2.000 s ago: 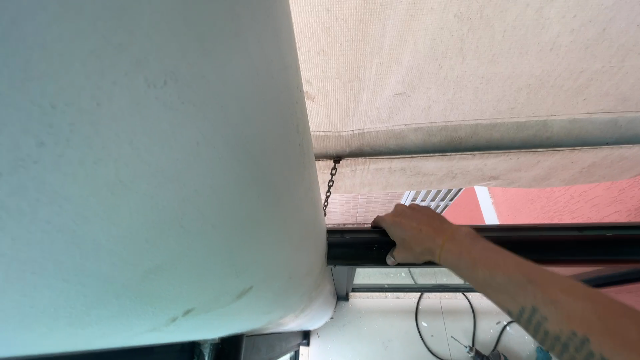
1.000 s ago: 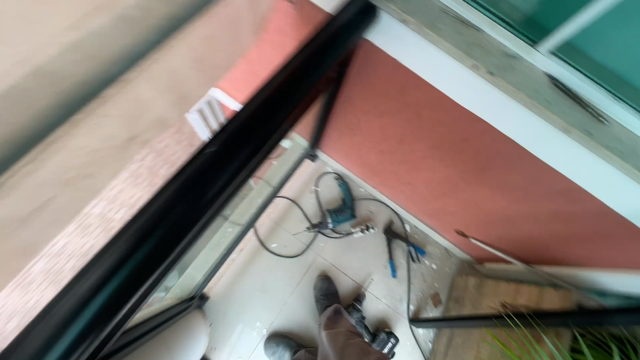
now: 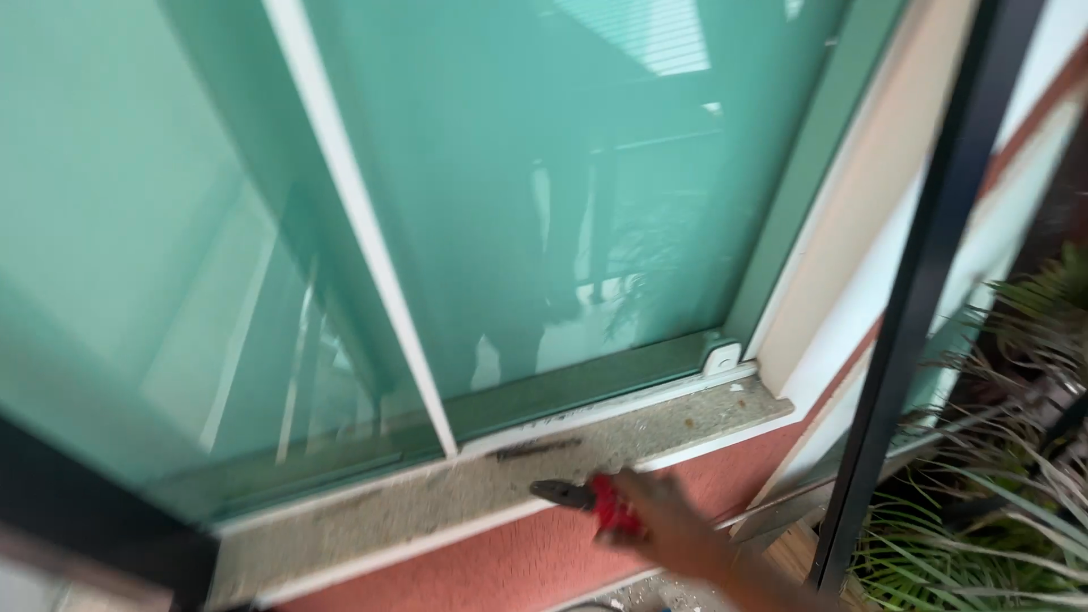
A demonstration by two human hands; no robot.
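Observation:
At the lower centre, my right hand [image 3: 650, 518] is closed around a pair of pliers with red handles [image 3: 614, 507]. The dark jaws of the pliers point left, over or near the front edge of the stone window sill [image 3: 374, 514]. A thin dark object [image 3: 537, 449] lies on the sill just beyond the jaws, blurred. Behind the sill stands a window of green glass [image 3: 544, 212] with a white frame strip. My left hand is out of view.
A dark metal post [image 3: 909, 280] slants down at the right, with leafy plants [image 3: 960, 518] beyond it. Another dark metal bar [image 3: 93, 510] crosses the lower left corner. Below the sill is a salmon-coloured wall [image 3: 476, 569].
The view has swung from the black bar and the floor with tools to the window. Two seconds ago a hand rested on the black bar; now my right hand holds the red-handled pliers.

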